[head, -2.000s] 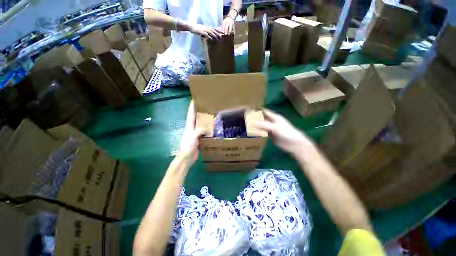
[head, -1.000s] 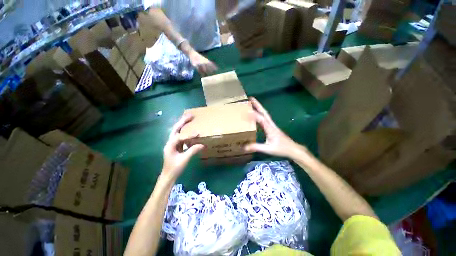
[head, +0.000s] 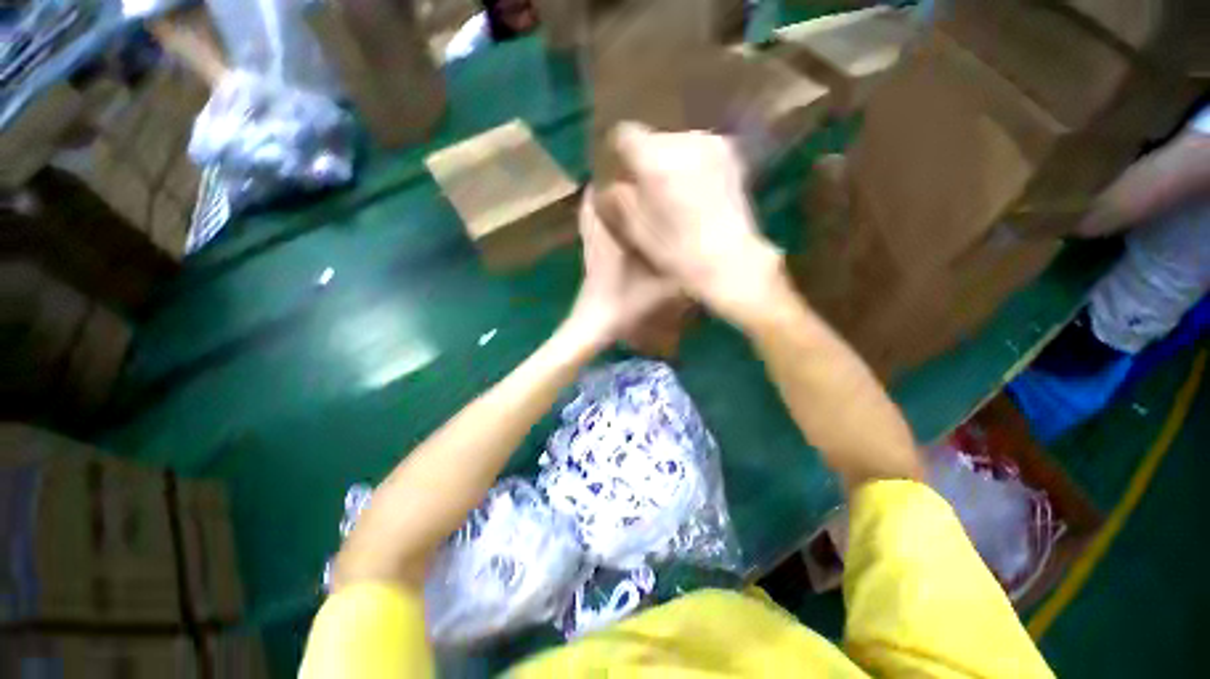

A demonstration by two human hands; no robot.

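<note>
My left hand (head: 610, 272) and my right hand (head: 690, 206) are close together just right of the middle, both blurred. They are on a brown small carton (head: 657, 329), mostly hidden behind them; its flaps cannot be made out. Two clear plastic bags of white coiled cords lie nearest me, one bag (head: 630, 458) below my hands and the other bag (head: 504, 564) to its lower left. A closed small carton (head: 504, 186) lies left of my hands.
Large cartons stand at the right (head: 929, 199) and lower left (head: 120, 544) of the green surface (head: 305, 425). A bag of cords (head: 272, 133) is at the upper left. Another person's arm (head: 1148, 186) reaches in at the right edge. A person's arm also shows at the upper left.
The view has swung right. My hands have moved from the sides of the carton to close together, farther right over the surface. The carton's lid, open earlier, had been folded down.
</note>
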